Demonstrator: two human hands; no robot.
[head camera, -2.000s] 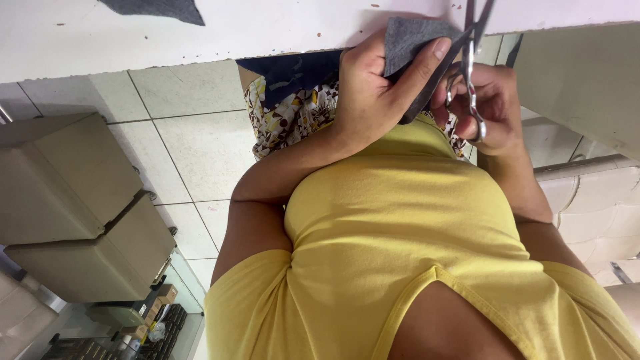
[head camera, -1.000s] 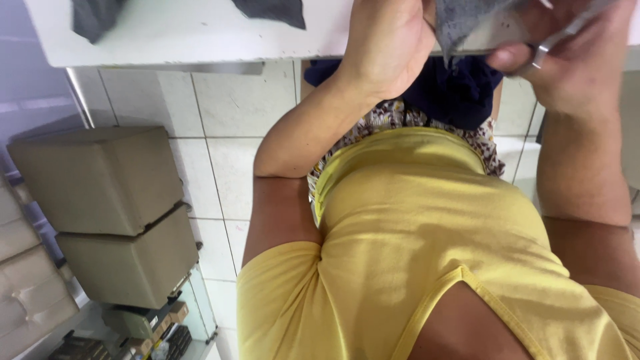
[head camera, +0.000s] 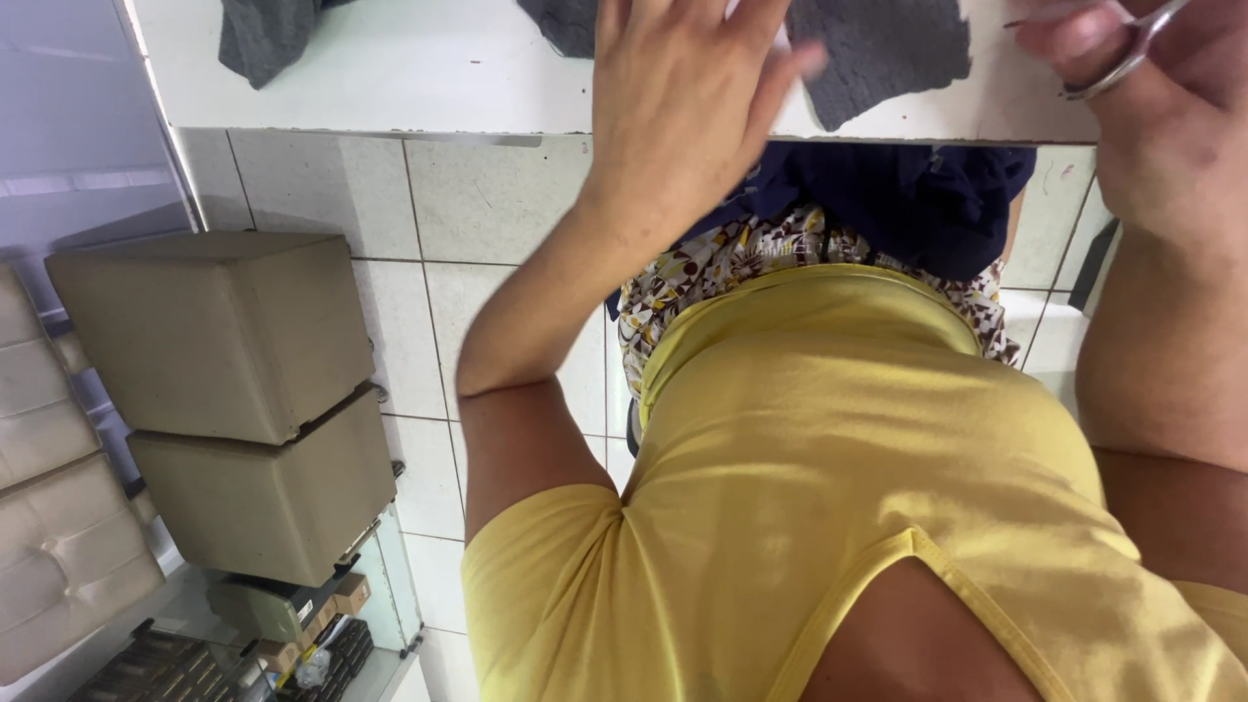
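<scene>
My left hand (head camera: 682, 107) is over the white table (head camera: 439, 93) at the top of the view, its fingers apart and partly cut off by the top edge. A piece of dark grey cloth (head camera: 882, 54) with ragged edges lies flat on the table just right of it. A second grey piece (head camera: 561, 24) shows at its left side, and a third, folded one (head camera: 268, 39) lies farther left. At the upper right, my right hand (head camera: 1150, 117) holds metal scissors (head camera: 1131, 68) by the finger loops. Their blades are out of view.
The table's front edge (head camera: 390, 132) runs above my lap, where dark blue cloth (head camera: 907, 205) hangs. Two stacked beige box-like seats (head camera: 263, 409) stand on the tiled floor at the left. Below them is a glass case (head camera: 385, 585) with small boxes.
My left hand has let go of the grey cloth, which now lies on the table. My right hand, still with the scissors, has moved away to the right. The view has shifted.
</scene>
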